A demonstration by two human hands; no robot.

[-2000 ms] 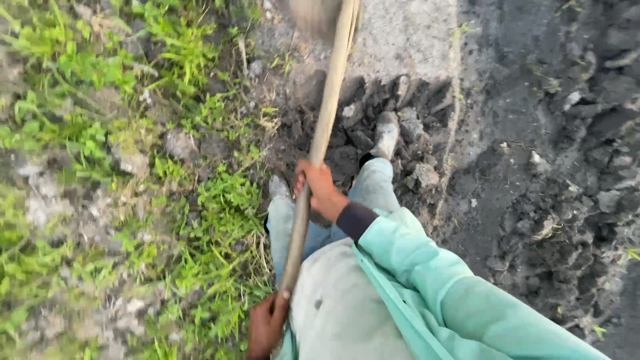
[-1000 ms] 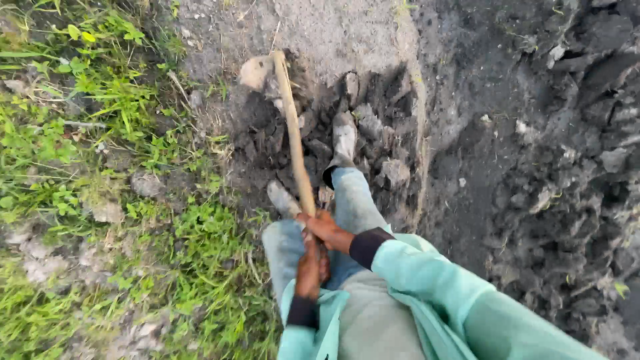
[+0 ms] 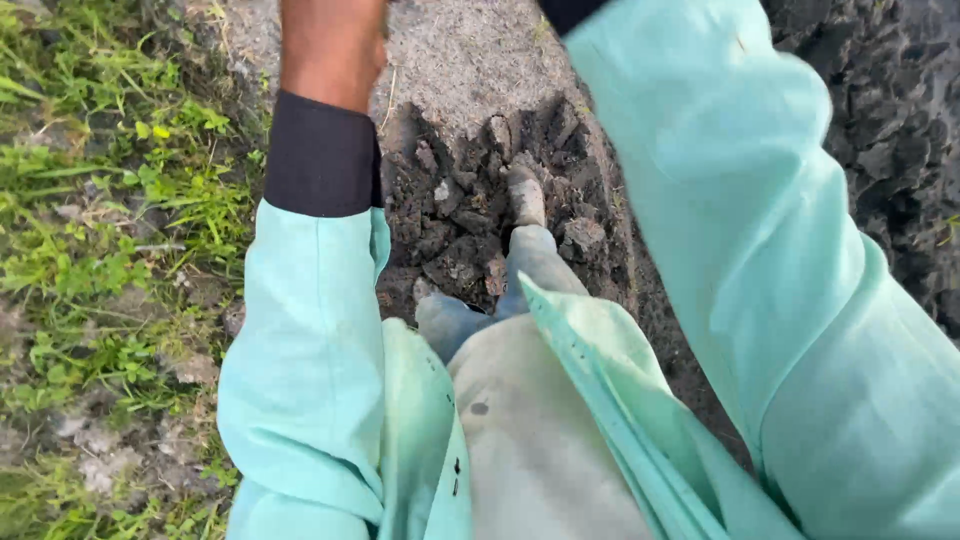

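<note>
Both of my arms, in mint-green sleeves with dark cuffs, reach up past the top edge of the head view. At the upper left, the wrist and lower part of my left hand (image 3: 334,56) show; its fingers are cut off by the frame. My right hand is outside the view, with only its dark cuff (image 3: 571,11) and sleeve (image 3: 720,165) showing. The long-handled tool is out of sight, so what either hand holds is hidden. Below my arms, broken dark soil clods (image 3: 465,217) lie around my mud-covered feet (image 3: 526,196).
Grass and low weeds (image 3: 127,262) grow along the left. Compact grey ground (image 3: 465,56) lies beyond the broken soil. Rough, dark, lumpy soil (image 3: 877,127) covers the far right, and my legs stand at the near edge of the clods.
Both arms have risen from low in front of my body to the top of the view. The wooden-handled tool, held in both hands a second ago, has left the frame.
</note>
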